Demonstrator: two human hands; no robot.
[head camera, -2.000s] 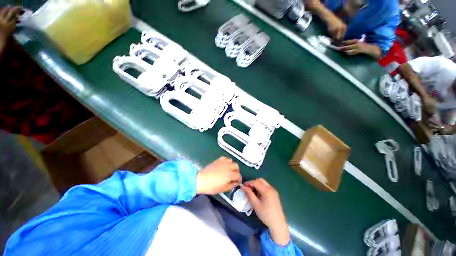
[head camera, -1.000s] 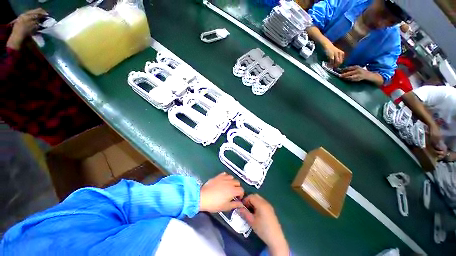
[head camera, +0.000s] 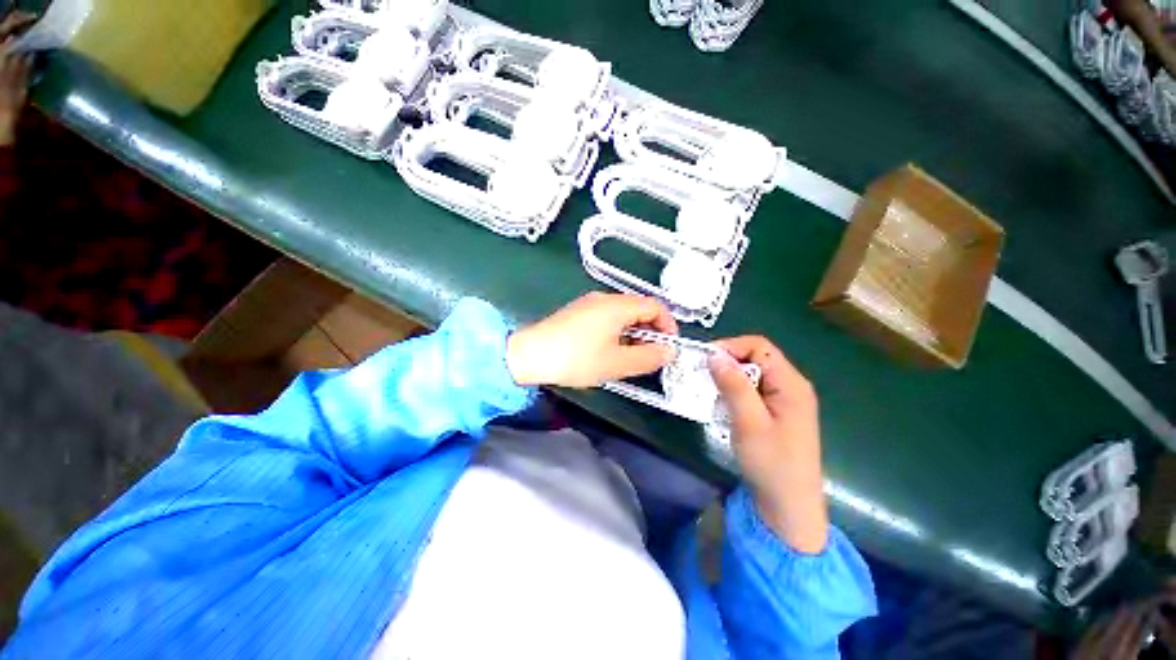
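Observation:
A white loop-shaped housing (head camera: 689, 383) is held between my two hands at the near edge of the green bench. My left hand (head camera: 596, 340) grips its loop end, with the fingertips on the upper rim. My right hand (head camera: 776, 415) pinches its wider end with thumb and fingers. A round white disc shows on the housing between the hands. Whether a small fitting is between the fingertips cannot be told. Stacked white housings (head camera: 666, 219) lie on the bench just beyond my hands.
An open cardboard box (head camera: 913, 268) with shiny clear contents stands right of the stacks. More housing stacks (head camera: 499, 129) lie further left, and some (head camera: 1091, 520) at the right. A yellow block (head camera: 168, 49) is at the upper left. A floor carton (head camera: 299, 316) is below the bench edge.
The view has shifted, so the stacks sit higher in it. The housing has come further out between my hands, with more of its disc end showing. Both hands still hold it.

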